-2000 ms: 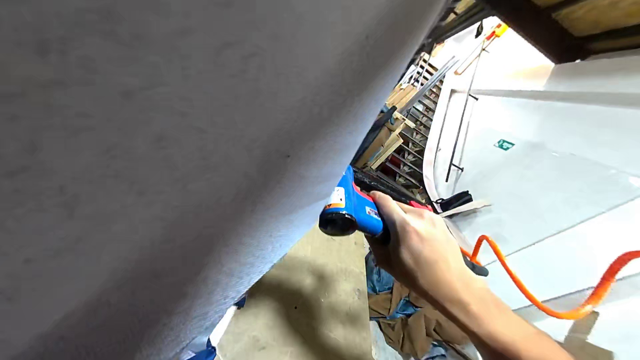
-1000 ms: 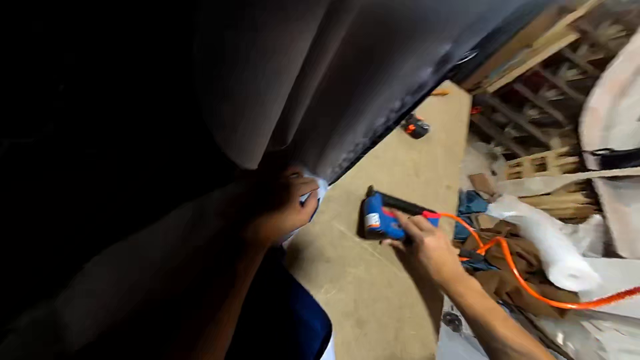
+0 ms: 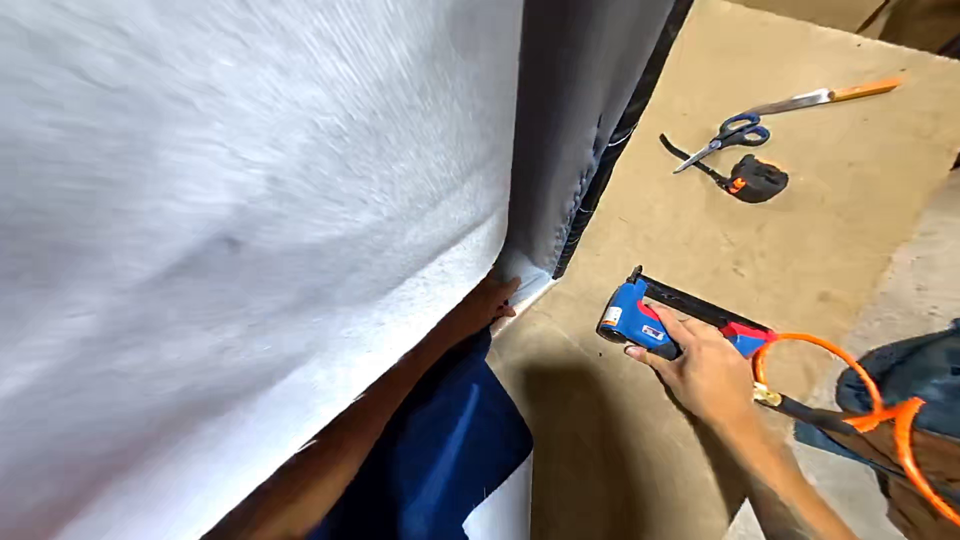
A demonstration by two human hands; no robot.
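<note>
My right hand [image 3: 701, 364] grips a blue and black pneumatic stapler [image 3: 645, 319] above the tan board, with an orange air hose [image 3: 832, 345] joined to its rear. Low at the inner corner of a grey upholstered piece [image 3: 592, 112], my left hand [image 3: 501, 298] touches pale fabric [image 3: 525, 279]; part of that hand is hidden, and whether it pinches the fabric is unclear. A large sheet of whitish cloth [image 3: 262, 225] fills the left side and covers part of the left forearm. Dark blue fabric [image 3: 450, 442] hangs below the left hand.
On the tan board [image 3: 825, 247] lie scissors with blue-black handles [image 3: 739, 135], an orange-handled tool [image 3: 847, 91] and a black tape measure [image 3: 757, 180]. Dark cloth [image 3: 907, 375] lies at the right edge, beside the hose. A black edge strip [image 3: 626, 139] runs along the upholstered piece.
The view has swung down and left since the first frame. The left hand, unseen two seconds ago, is at the corner in the last two frames. The stapler stays in the right hand throughout.
</note>
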